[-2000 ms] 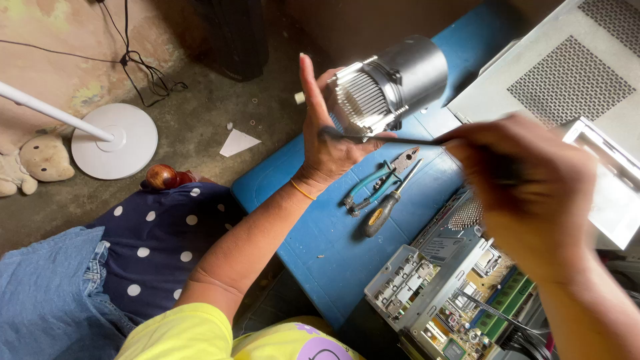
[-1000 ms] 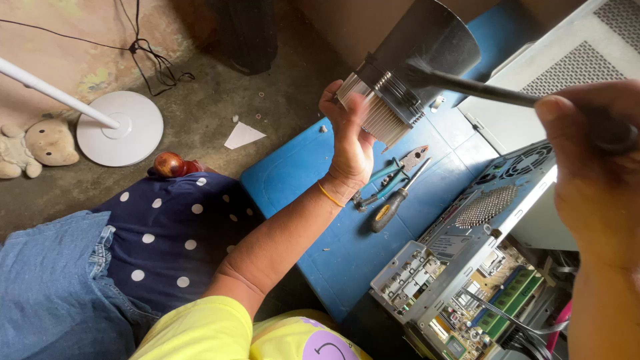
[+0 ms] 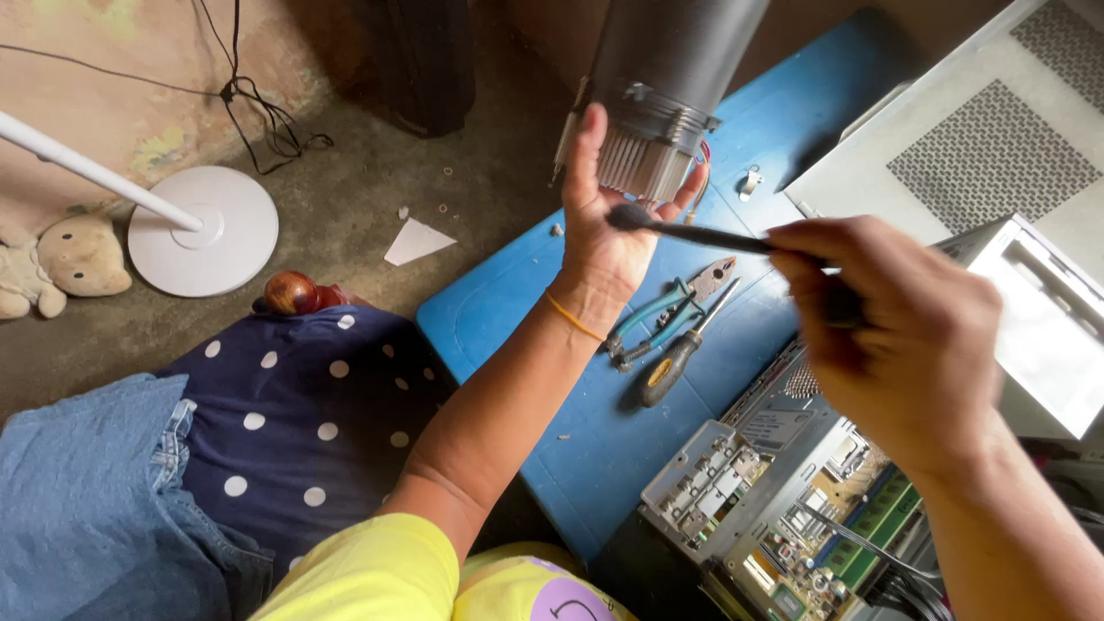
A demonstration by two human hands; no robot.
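Observation:
My left hand [image 3: 608, 224] holds up a finned metal heatsink [image 3: 642, 159] joined to a dark cylindrical duct [image 3: 677, 52], its fingers around the fins. Thin coloured wires hang at the heatsink's right side. In my right hand [image 3: 888, 319], blurred, is a thin dark brush [image 3: 711, 235]; its rounded tip is in front of my left palm, just below the fins. Beneath my hands, on a blue table [image 3: 509, 319], lie pliers with teal handles [image 3: 647, 321] and a screwdriver [image 3: 673, 366] side by side.
An opened computer case [image 3: 776, 500] with green memory modules stands at the lower right. Behind it is a perforated metal panel [image 3: 966, 147]. A small metal clip [image 3: 750, 183] lies on the table. At the left are a white round stand base [image 3: 203, 231] and a plush toy [image 3: 82, 263].
My left hand has turned the heatsink and duct; the duct now points up, where it pointed right two seconds ago. The brush tip has moved from the duct to below the fins since one second ago.

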